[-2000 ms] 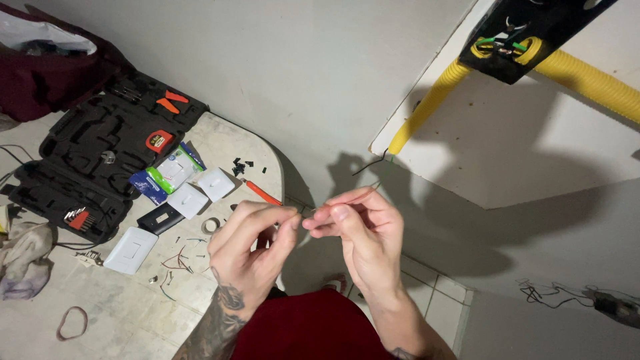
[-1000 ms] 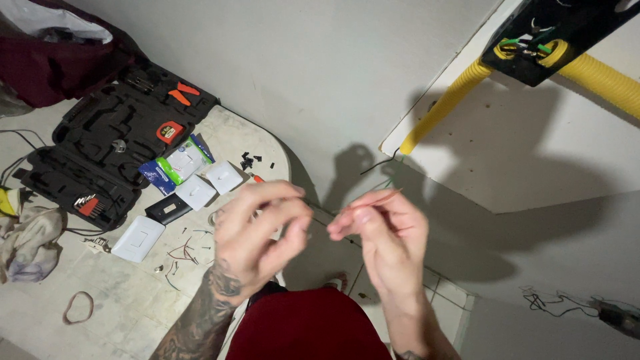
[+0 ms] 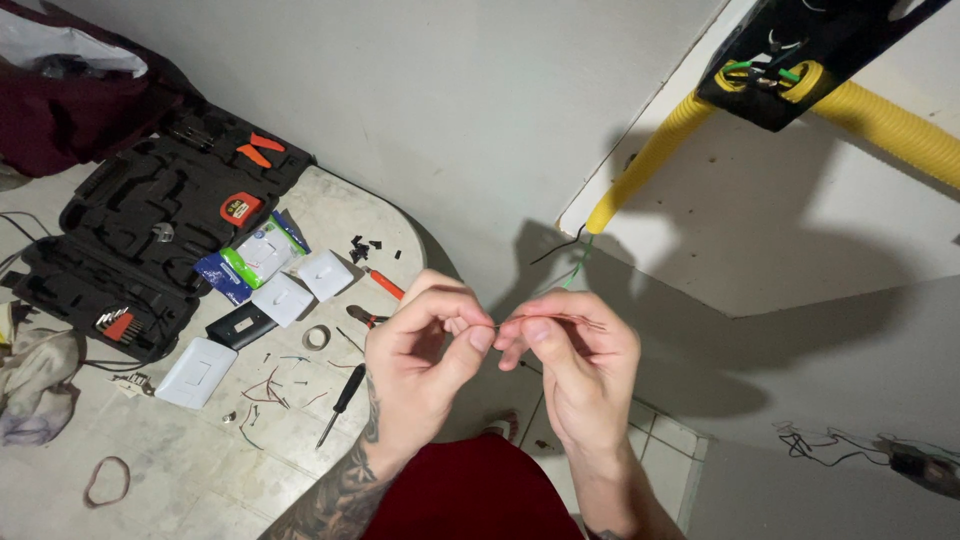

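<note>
Between my hands runs a thin reddish wire (image 3: pixel 570 318). My left hand (image 3: pixel 429 352) pinches its end between thumb and forefinger. My right hand (image 3: pixel 574 345) holds the same wire between thumb and fingers, with a few fine strands showing above the fingers. Behind the right hand, a green wire (image 3: pixel 577 266) and a black wire (image 3: pixel 559 246) come out of a yellow corrugated conduit (image 3: pixel 651 161). Up at the right, that conduit meets a black electrical box (image 3: pixel 780 75), where green wires and other conductors show in the openings.
On the table (image 3: pixel 217 480) at left lie an opened tool case (image 3: pixel 150 202), white switch plates (image 3: pixel 198 373), a black plate (image 3: pixel 241 326), a screwdriver (image 3: pixel 343 401), cutting pliers (image 3: pixel 364 316), a tape roll (image 3: pixel 316 337) and wire scraps. Loose wires (image 3: pixel 832 442) hang at lower right.
My hands were apart a second ago and now meet at the reddish wire. The green wire below the conduit shows more plainly.
</note>
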